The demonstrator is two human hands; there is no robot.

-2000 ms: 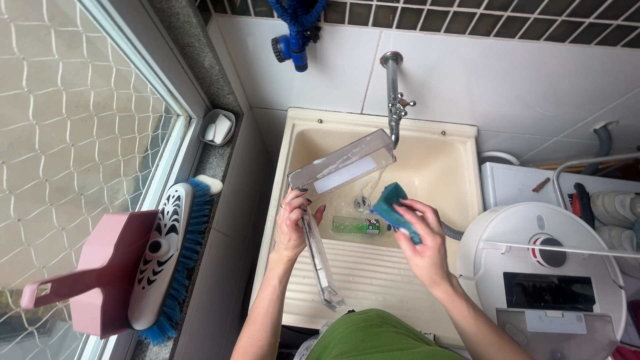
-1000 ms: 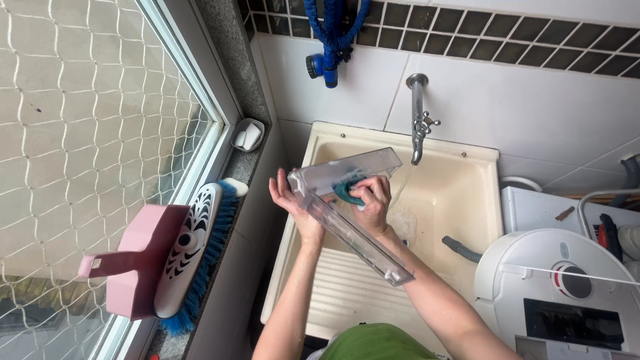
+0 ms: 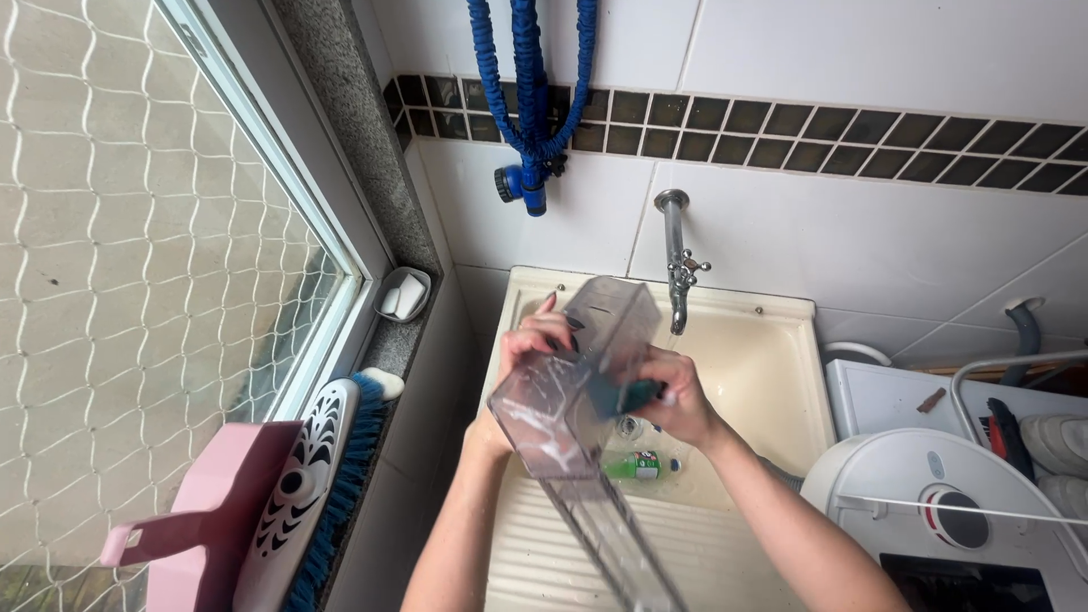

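My left hand (image 3: 540,340) grips the upper left side of a clear plastic bin (image 3: 552,416) with streaks of white suds on it. My right hand (image 3: 676,395) holds a green-blue sponge (image 3: 629,398) against the bin's right side; the sponge is blurred and partly seen through the plastic. A long narrow clear part (image 3: 608,535) extends from the bin toward the washboard. Below my right hand, a bottle of green liquid (image 3: 633,465) lies in the cream laundry sink (image 3: 765,374). The metal faucet (image 3: 677,280) is just beyond the bin.
A blue coiled hose (image 3: 529,102) hangs on the tiled wall. Soap bars sit in a dish (image 3: 404,295) on the granite sill, near a blue-bristled broom head (image 3: 306,501) and a pink dustpan (image 3: 212,510). A white round-topped appliance (image 3: 892,476) stands right of the sink, beside a grey hose (image 3: 780,473).
The clear bin has been turned in my hands, its long narrow part now pointing down toward me. The sponge has moved to the bin's right side. The view has shifted upward.
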